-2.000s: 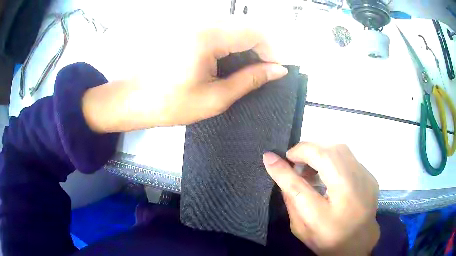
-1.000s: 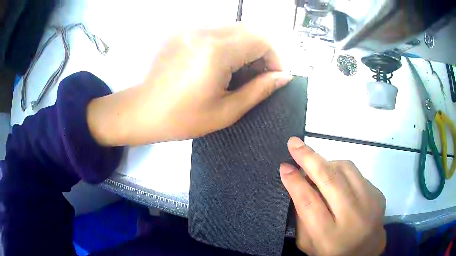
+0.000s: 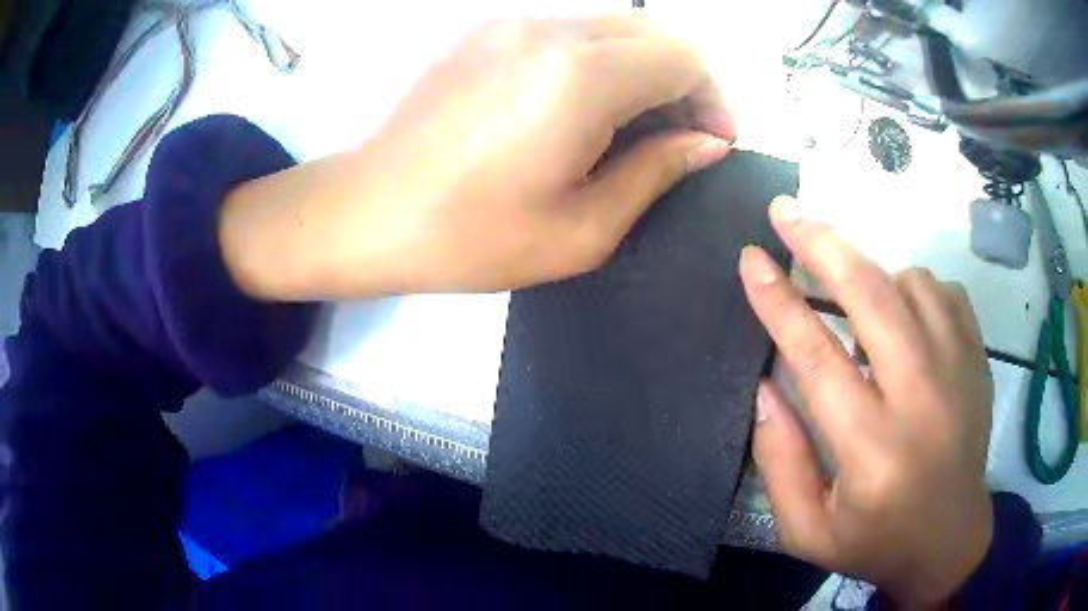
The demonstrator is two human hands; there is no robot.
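Note:
A dark rib knit piece (image 3: 632, 394) lies over the white table's front edge, its lower end hanging past the edge. My left hand (image 3: 537, 155) pinches its top edge between thumb and fingers; part of the fabric is hidden under the palm. My right hand (image 3: 871, 406) lies at the piece's right edge, fingertips touching the fabric, fingers a little apart. Whether the right thumb grips the edge is unclear. The sewing machine's presser foot area (image 3: 877, 78) is beyond the fabric at upper right.
Green-handled scissors (image 3: 1052, 400) lie at the far right, partly cut off. Thin cords (image 3: 179, 90) lie at upper left. A measuring tape strip (image 3: 382, 418) runs along the table's front edge. A grey-white cylinder under a spring (image 3: 1000, 230) hangs at right. Blue material (image 3: 269, 501) shows below the table.
Both hands and the fabric have shifted to the right in view. My right fingertips have moved up along the fabric's right edge. The machine head shows more than at first.

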